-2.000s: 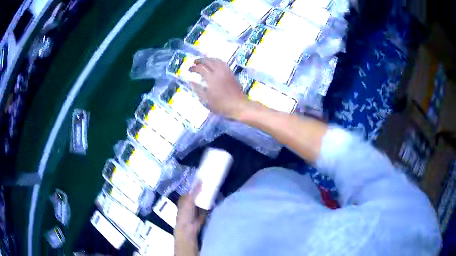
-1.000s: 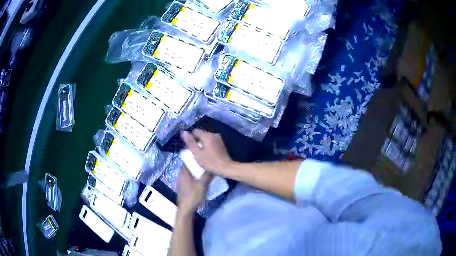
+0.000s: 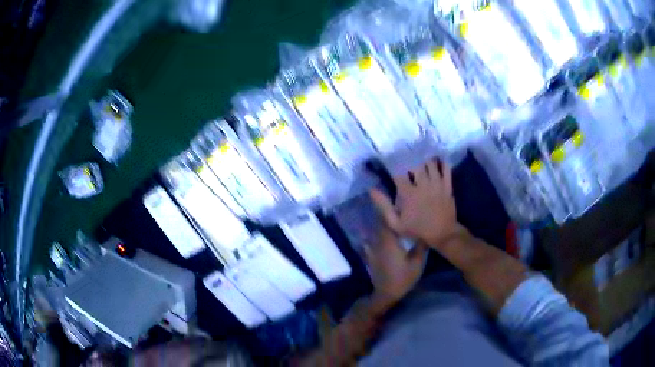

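Rows of open shells (image 3: pixel 373 107) with white batteries and yellow strips lie in clear plastic bags across the upper middle and right. Plain white covers (image 3: pixel 314 246) lie on the black mat (image 3: pixel 143 233), left of my hands. My right hand (image 3: pixel 425 204) is palm down with its fingers spread, overlapping my left hand (image 3: pixel 393 264) in front of my body. A small light spot shows between the hands, but blur and the fingers hide whether they hold anything. A greyish sheet (image 3: pixel 357 218) lies beside my left fingers.
A pale grey box (image 3: pixel 126 294) with a lit red light stands at lower left. Small bagged pieces (image 3: pixel 111 129) lie on the green surface (image 3: pixel 208 68) beyond the mat. Brown cartons (image 3: pixel 618 269) and a red edge (image 3: pixel 511 239) are at right.
The view has swung, so the rows now run to the upper right and the grey box shows. The white piece earlier between my hands is no longer visible. My right fingers have spread.
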